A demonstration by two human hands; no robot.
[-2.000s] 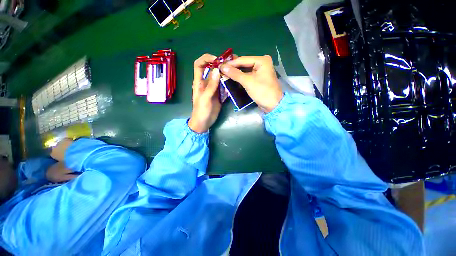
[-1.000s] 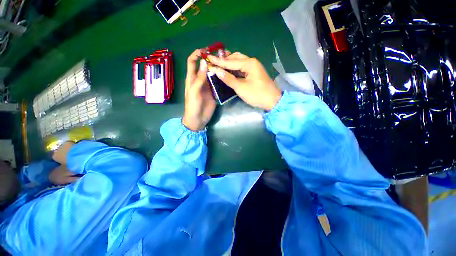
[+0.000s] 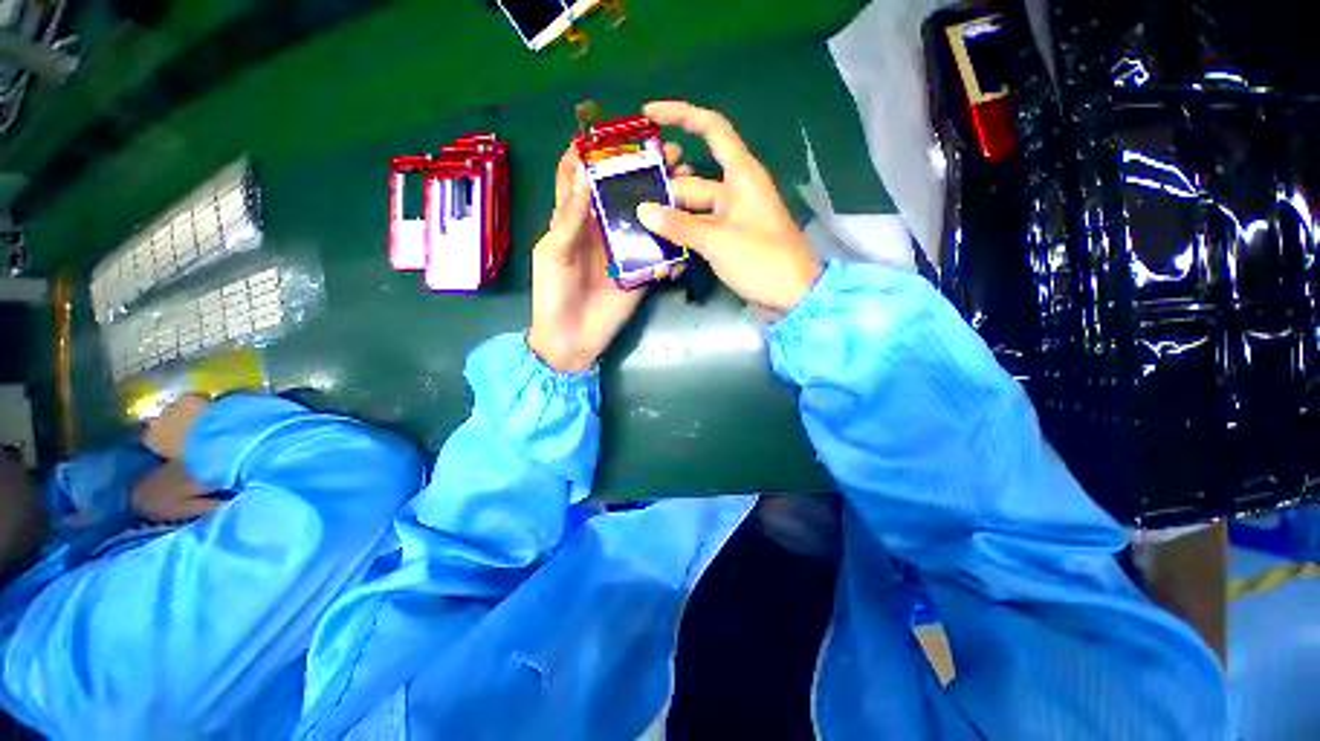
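Note:
A red-edged phone housing [image 3: 623, 133] with a dark, white-bordered display module [image 3: 625, 200] lying on its face is held between my hands. A gold-orange flex cable [image 3: 588, 116] sticks up at its top left corner. My left hand [image 3: 573, 278] grips the housing from the left and below. My right hand [image 3: 735, 217] has its thumb on the display's right part and its fingers at the housing's upper right edge. The housing's underside is hidden.
Stacked red-rimmed housings [image 3: 456, 232] stand left of my hands. More display modules [image 3: 542, 18] lie at the top edge. A glossy black tray [image 3: 1158, 290] and white sheet [image 3: 886, 116] are at right. Clear gridded trays [image 3: 188, 246] and another person's blue sleeve [image 3: 203, 579] are at left.
The display, tilted apart from the red housing before, now lies flat over its face. The housing has turned face up, and my right thumb has moved onto the display.

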